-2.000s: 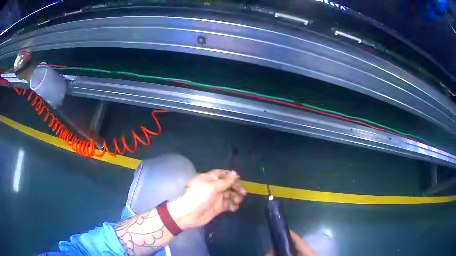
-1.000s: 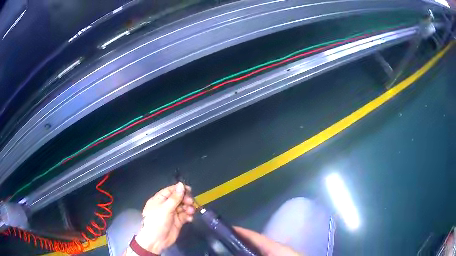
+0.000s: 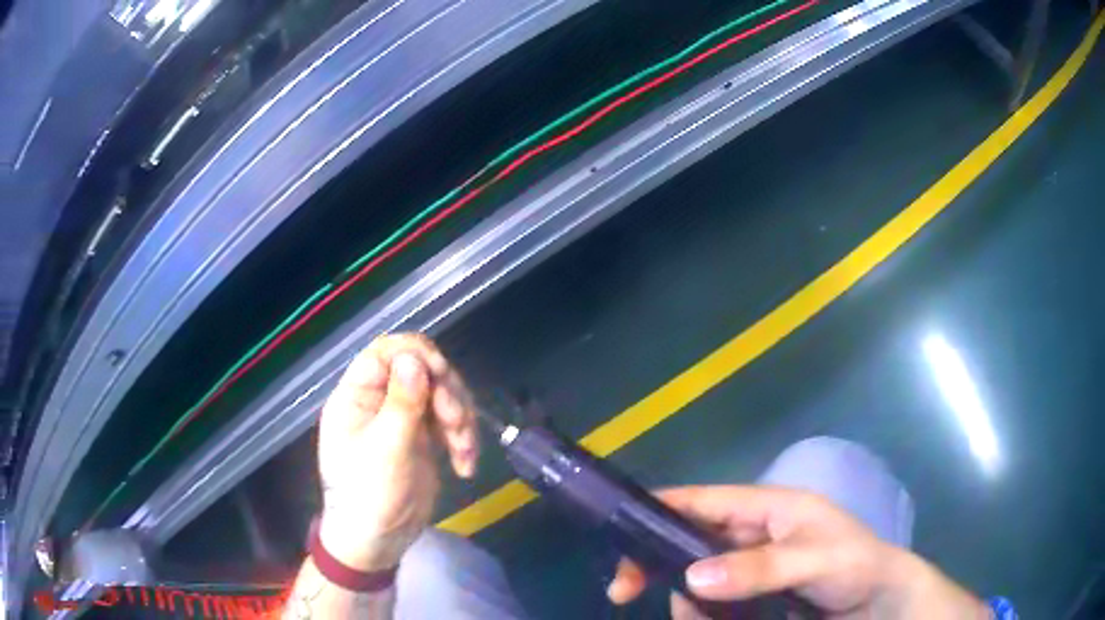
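Note:
My right hand (image 3: 788, 545) is closed around a black electric screwdriver (image 3: 606, 499), which points up and left. Its thin bit (image 3: 485, 409) reaches from the metal collar to the fingers of my left hand (image 3: 385, 442). My left hand, with a dark red wristband, has its thumb and fingers bent together at the bit's tip, just in front of the silver rail. Whether the fingertips pinch a screw or the bit itself cannot be told.
A grey grooved frame strip (image 3: 248, 194) edges a dark glossy panel at the upper left. A silver rail (image 3: 545, 218) runs diagonally below it, with green and red wires alongside. A whitish cup (image 3: 112, 560) and red coiled hose (image 3: 200, 602) are at the lower left.
The view has swung round and the rails now slant more steeply. Both hands and the screwdriver show higher and larger. The bit stays at my left fingers, as one second ago; two seconds ago they were apart.

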